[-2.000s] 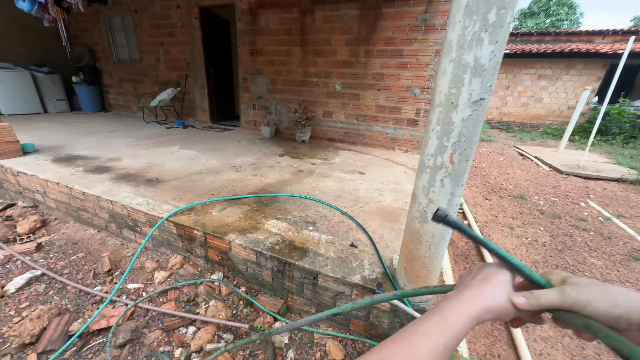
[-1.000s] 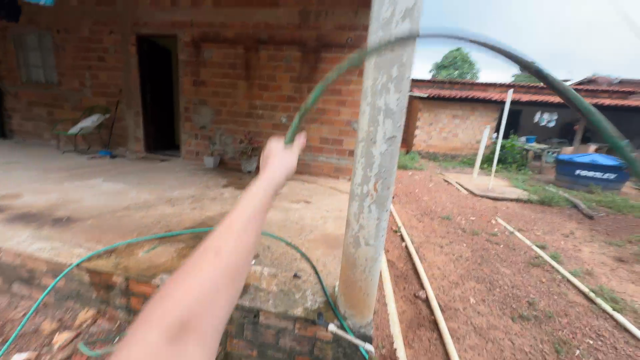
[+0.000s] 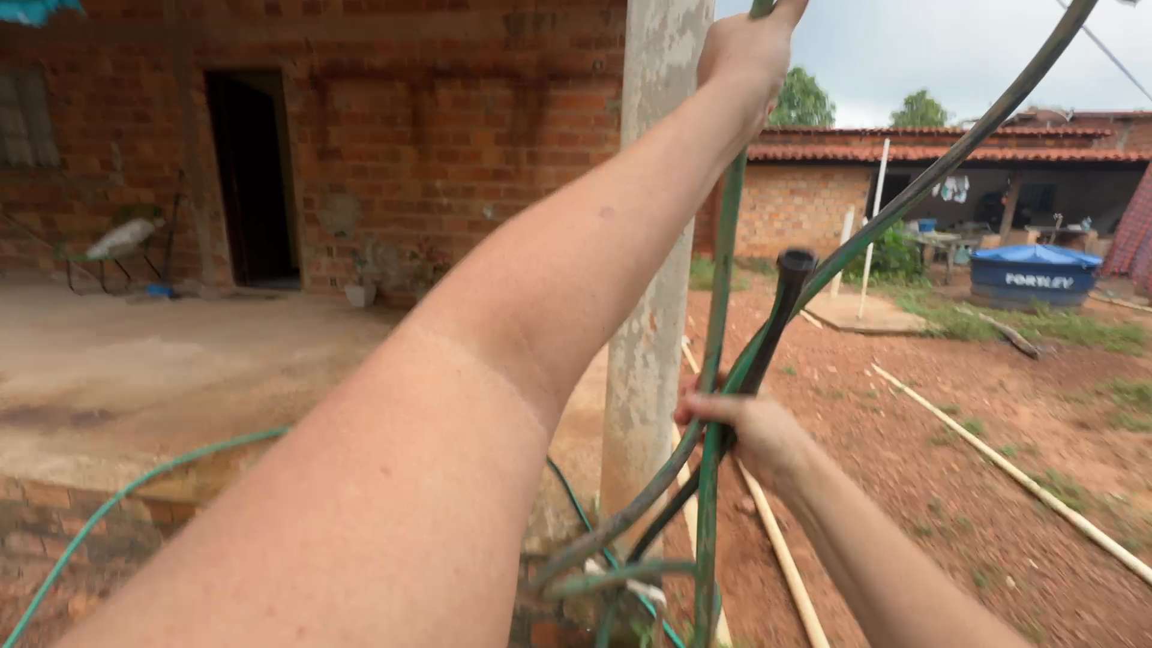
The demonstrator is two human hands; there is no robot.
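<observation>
My left hand [image 3: 745,58] is raised at the top centre, closed on a length of green garden hose [image 3: 727,243] that hangs down from it. Lower and to the right, my right hand [image 3: 738,414] grips several strands of the hose together. The hose's black end fitting [image 3: 796,270] points up just above my right hand. One strand arches off to the upper right, and loops hang below my right hand in front of the post's foot. A thinner green hose [image 3: 117,499] curves over the porch edge at the lower left.
A concrete post [image 3: 641,360] stands directly behind my hands, at the corner of the brick-edged porch [image 3: 81,360]. Pale pipes [image 3: 1017,468] lie on the red dirt at the right. Farther off are a blue water tank [image 3: 1035,277], a wheelbarrow [image 3: 117,243] and a potted plant [image 3: 360,295].
My left hand has gone up with the hose. My right hand, out of view one second ago, now shows at the centre right, holding hose strands. The view has swung right since two seconds ago.
</observation>
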